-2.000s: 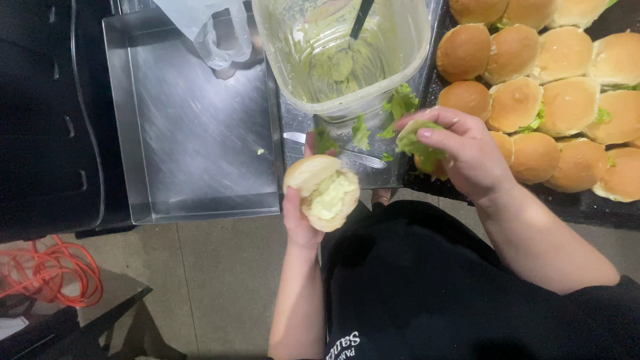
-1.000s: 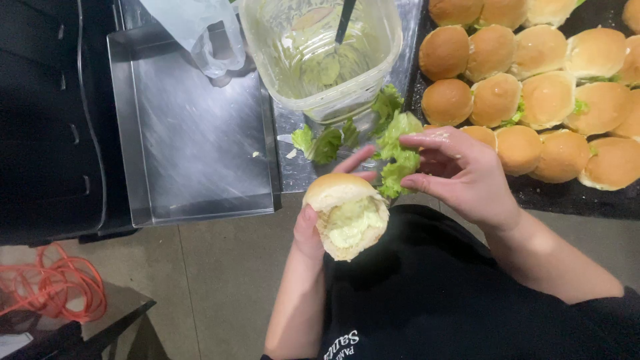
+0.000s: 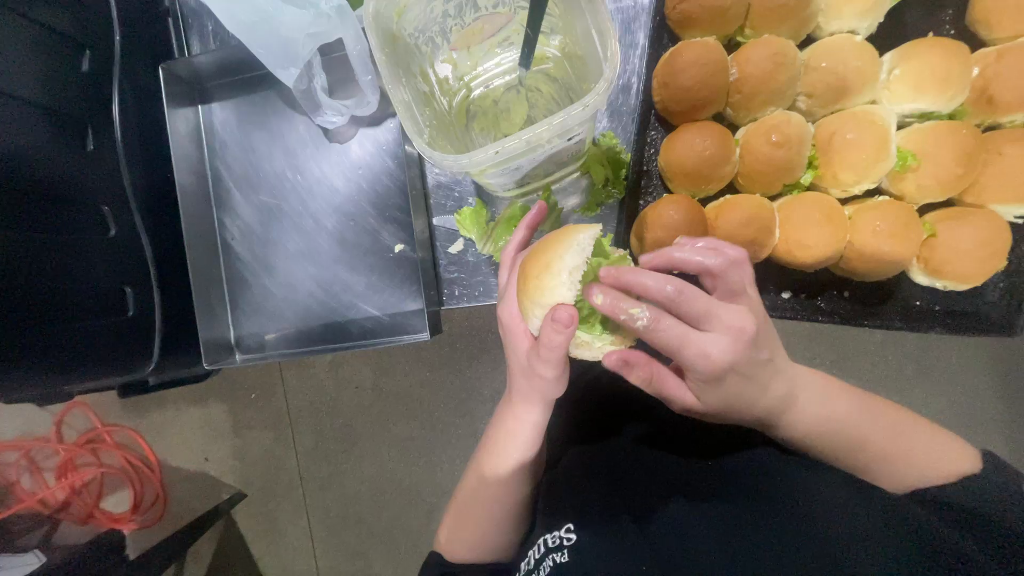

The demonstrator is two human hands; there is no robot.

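Observation:
My left hand (image 3: 532, 336) holds a split bread roll (image 3: 552, 268) with its halves parted, thumb on the cut side of the upper half. A lettuce leaf (image 3: 598, 300) lies inside, over a pale green spread. My right hand (image 3: 704, 328) presses its fingertips on the leaf and the roll's lower half. Just beyond the roll, more lettuce (image 3: 488, 228) lies on the metal surface beside a plastic tub (image 3: 496, 152). The tub is smeared with green spread and has a dark-handled utensil (image 3: 532, 36) in it. A knife blade (image 3: 445, 222) shows partly by the lettuce.
A black tray (image 3: 896, 308) of filled rolls (image 3: 808, 232) in rows stands at the right. To the left are a metal pan (image 3: 312, 232), a plastic bag (image 3: 336, 64) over its rim, and a black plastic crate (image 3: 64, 192). An orange cable (image 3: 88, 472) lies coiled at lower left.
The lettuce that was in my right hand, beside the roll, is now inside it. My right hand has moved left onto the roll, and my left hand has tilted the roll.

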